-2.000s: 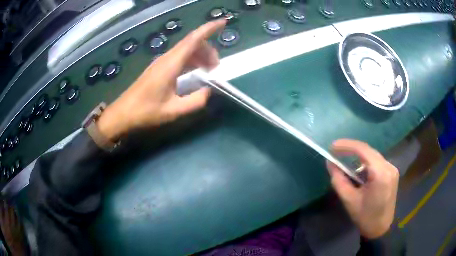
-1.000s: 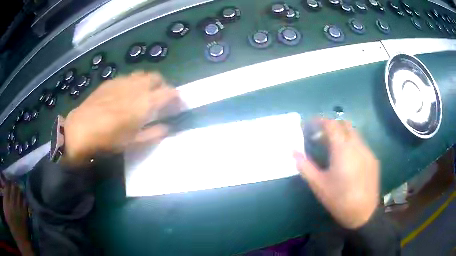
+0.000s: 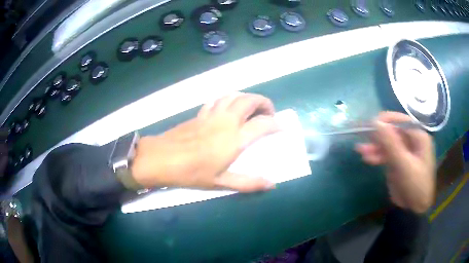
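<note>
A white wipe [image 3: 289, 154] lies on the green surface, bright with glare. My left hand [image 3: 216, 141] rests on its middle, fingers curled and thumb stretched to the right; what is under the fingers is hidden. My right hand [image 3: 403, 156], partly blurred, is to the right of the wipe. It pinches a thin pointed hand tool [image 3: 352, 129] that points left toward the wipe. A blurred, pale round shape [image 3: 318, 146] shows at the wipe's right edge, near the tool's tip; I cannot tell what it is.
A shallow metal dish [image 3: 419, 85] stands behind my right hand. A small whitish spot [image 3: 339, 105] lies left of it. Beyond a pale edge rail [image 3: 288, 55], a green belt carries many round black parts [image 3: 215, 41]. Part of another person's arm shows at the lower left edge.
My left hand has moved right, onto the wipe, which lies at a similar place. My right hand has moved right, away from the wipe's edge. The black parts appear slightly shifted in view.
</note>
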